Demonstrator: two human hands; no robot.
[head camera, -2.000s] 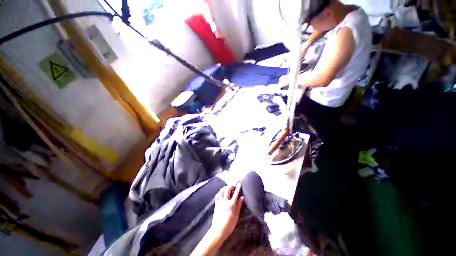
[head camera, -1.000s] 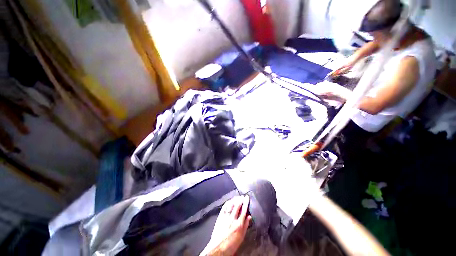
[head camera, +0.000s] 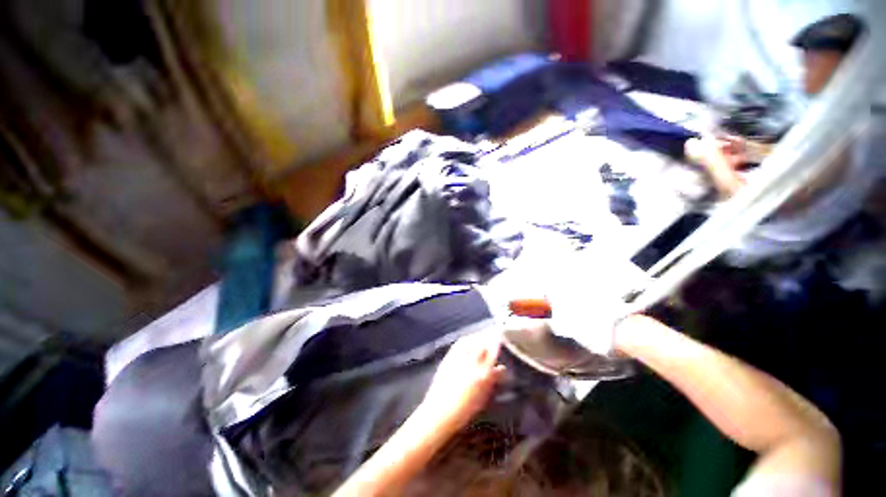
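Note:
The dark grey garment lies over a padded form, whose rounded end shows at the lower left. A pale inner layer shows along the garment's edges. My bare left hand rests on the garment near its right end, blurred, thumb a little apart. My right hand, in a white glove washed out by glare, holds the steam iron by its orange handle. The iron is at the garment's right end, close to my left fingertips. Whether its soleplate touches the cloth is hidden.
A crumpled grey garment pile lies behind the form. A whitish steam hose slants down from the upper right near my right hand. Small dark items lie on the white table. A person's hand is at the far right, near navy cloth.
My right hand has come in from the right, taken hold of the parked iron and brought it left to the garment. My left hand stays on the cloth. The view has shifted.

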